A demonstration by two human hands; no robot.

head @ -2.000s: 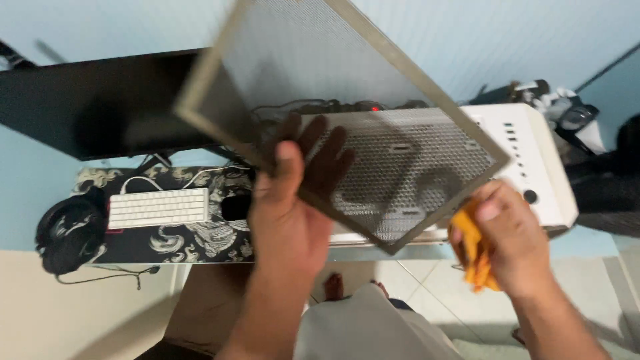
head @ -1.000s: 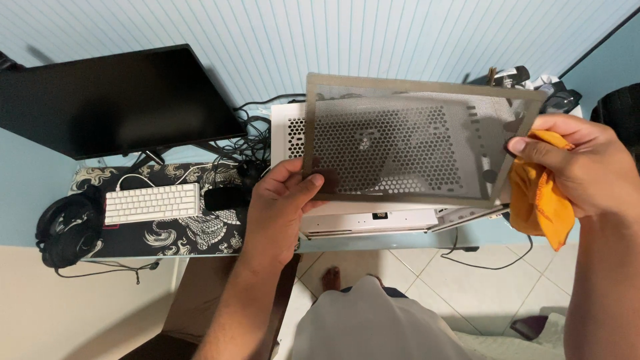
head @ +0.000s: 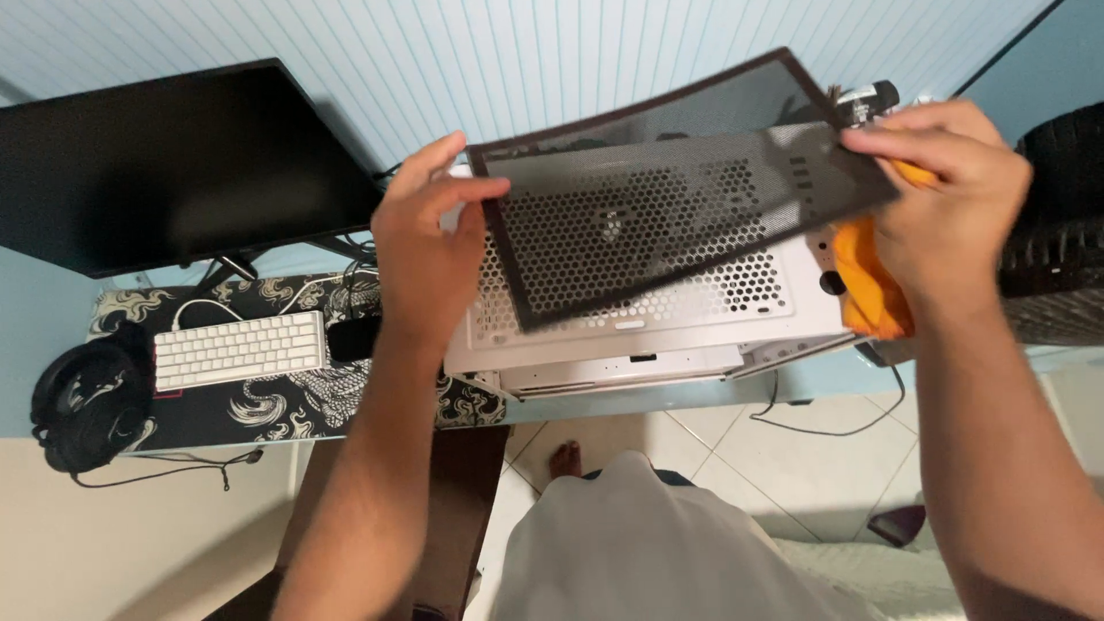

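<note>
A dark-framed mesh dust filter is held tilted above a white computer case, whose top has a honeycomb vent. My left hand pinches the filter's left edge near its upper corner, between thumb and fingers. My right hand grips the filter's right edge and also holds an orange cloth, which hangs below the palm beside the case's right end. Through the mesh the vent holes show. The filter's lower left corner lies over the vent; whether it touches the case I cannot tell.
A black monitor stands at the left behind a white keyboard, a dark phone-like object and black headphones on a patterned desk mat. A black bottle is behind the case. A cable hangs at the desk's front.
The filter was raised and steeply turned two seconds ago, then held nearly level by both hands. Now its right side is tilted upward. The orange cloth has stayed in my right hand.
</note>
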